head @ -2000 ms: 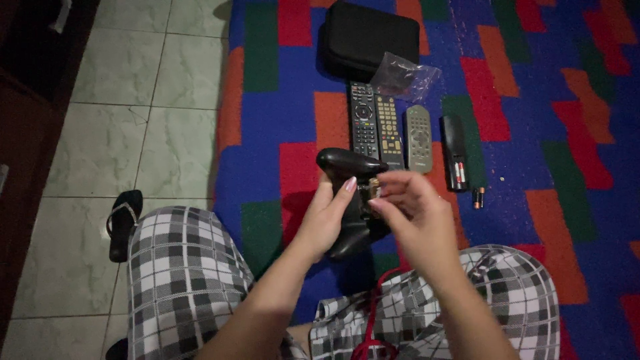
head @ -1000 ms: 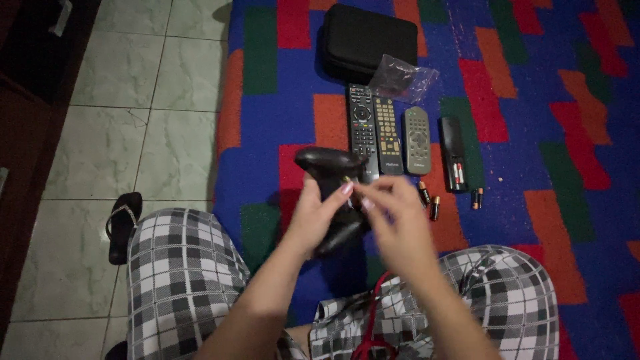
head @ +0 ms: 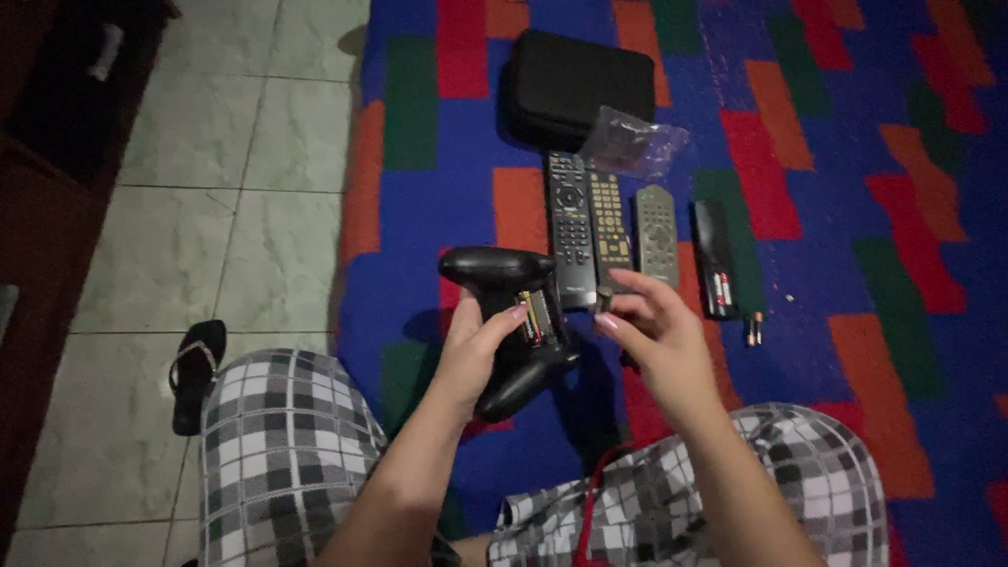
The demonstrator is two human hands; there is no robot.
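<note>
My left hand [head: 472,342] holds a black game controller [head: 500,272] with its battery bay turned up. Inside the bay lie AA batteries [head: 537,315], the thumb resting at their edge. Just right of the controller, my right hand [head: 661,339] pinches a small dark piece [head: 603,299] between thumb and fingertips; whether it is a battery cannot be told. Beyond the hands lie a long black remote [head: 571,236], a dark remote with pale buttons [head: 609,220] and a grey remote [head: 657,232]. Farther right is a black remote [head: 713,252] with batteries showing in its bay.
A black zip case [head: 583,83] and a clear plastic bag [head: 638,142] lie at the back on the patterned cloth [head: 449,205]. Small batteries [head: 754,329] are below the rightmost remote. A sandal [head: 197,378] is on the tiled floor. A red cord [head: 591,504] lies across my lap.
My right hand has drawn away from the controller to the right, with a small dark piece in its fingers. The batteries in the controller's bay now show plainly.
</note>
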